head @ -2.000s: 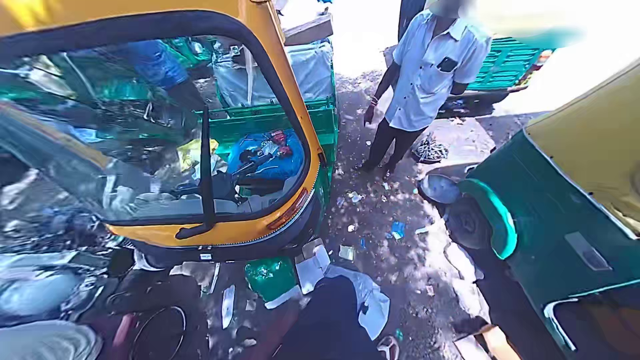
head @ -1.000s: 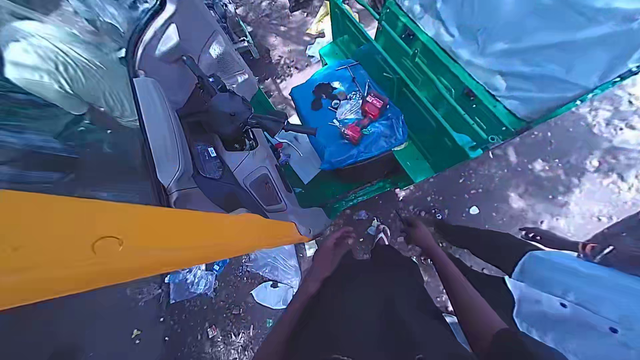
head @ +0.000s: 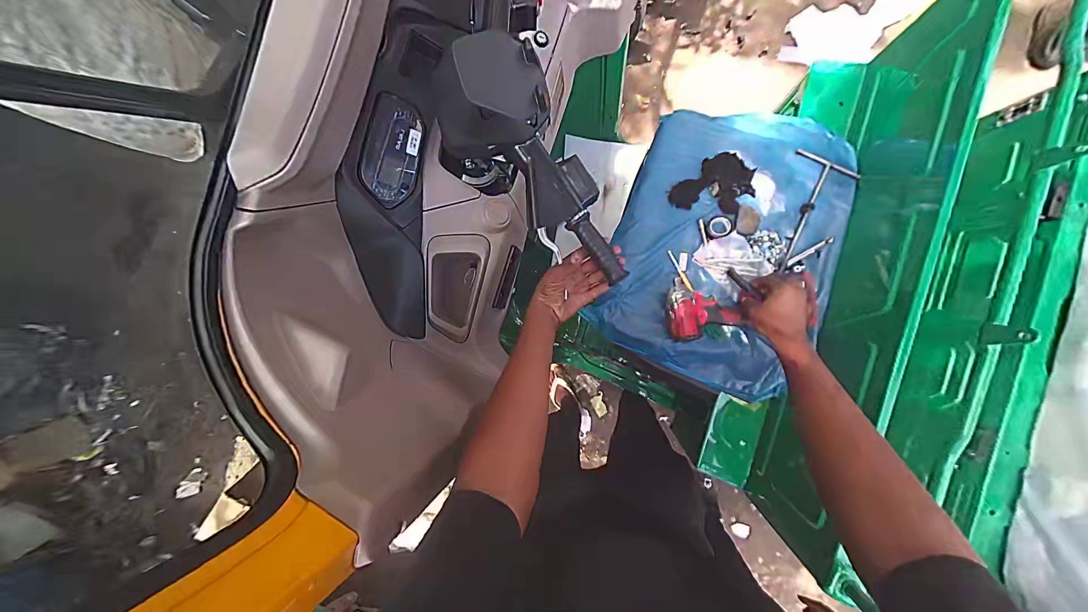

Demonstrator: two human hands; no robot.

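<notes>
My left hand (head: 574, 287) is palm up with its fingers apart, beside the black rubber handlebar grip (head: 599, 251); a small pale spot shows at its palm. On the blue plastic-covered seat (head: 654, 246), my right hand (head: 780, 313) is closed around a black-handled tool (head: 745, 284), whose far end is hidden. Under and beside that hand lies a red and black cordless power tool (head: 687, 313). Near it are a metal T-handle wrench (head: 814, 200), a thin yellow-handled tool (head: 682, 270), a clear plastic bag (head: 731, 255) with small metal parts beside it, a roll of tape (head: 719, 226) and dark cloth (head: 727, 174).
The auto-rickshaw's dashboard (head: 314, 280) and instrument cluster (head: 393, 151) stand at the left, behind the windshield frame (head: 204, 280). Green metal body panels (head: 935, 255) flank the seat on the right. A yellow body edge (head: 255, 561) is at the lower left.
The view has moved in close to the driver's seat. My hands, low in front of me a second ago, have reached forward: left to the handlebar, right onto the tools. The bystander is out of view.
</notes>
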